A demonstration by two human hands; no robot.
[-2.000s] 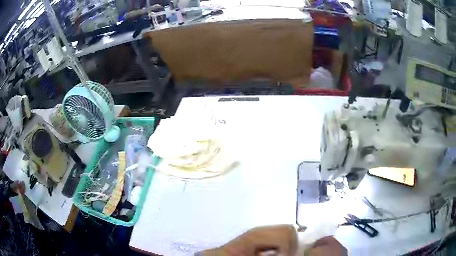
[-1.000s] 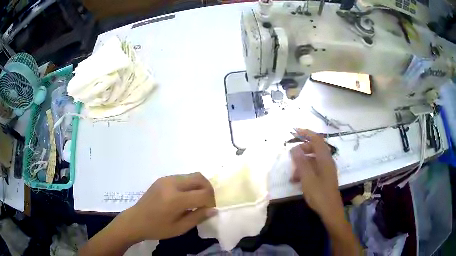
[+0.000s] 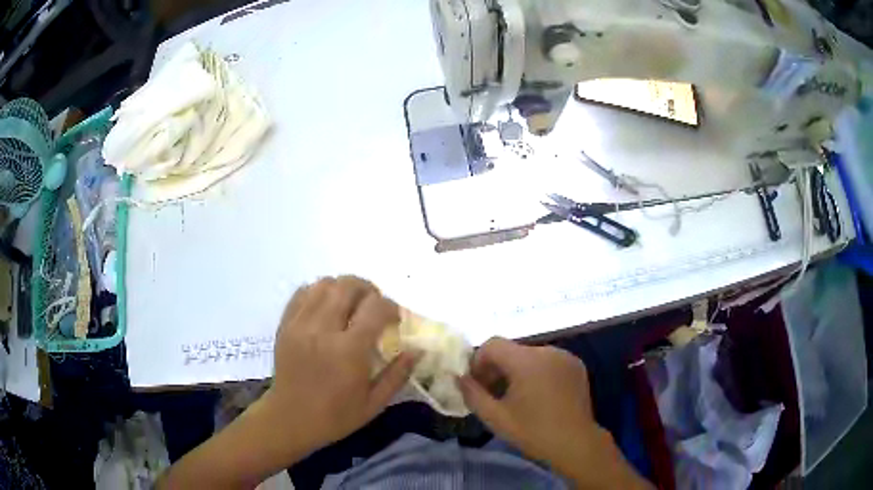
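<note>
The small cream fabric piece is bunched up between my two hands at the table's front edge. My left hand grips its left side, with fingers over and partly inside it. My right hand pinches its right edge between thumb and fingers. The fingers hide parts of the piece. The black-handled thread clippers lie on the table right of the needle plate, not held.
The sewing machine head stands at the back right, with a bright phone behind the needle area. A thin tool lies above the clippers. A cream fabric heap is at left, beside a turquoise basket.
My right hand has let go of the clippers, which now lie on the table, and has taken hold of the piece. The piece, spread open before, is now bunched up. The view has shifted.
</note>
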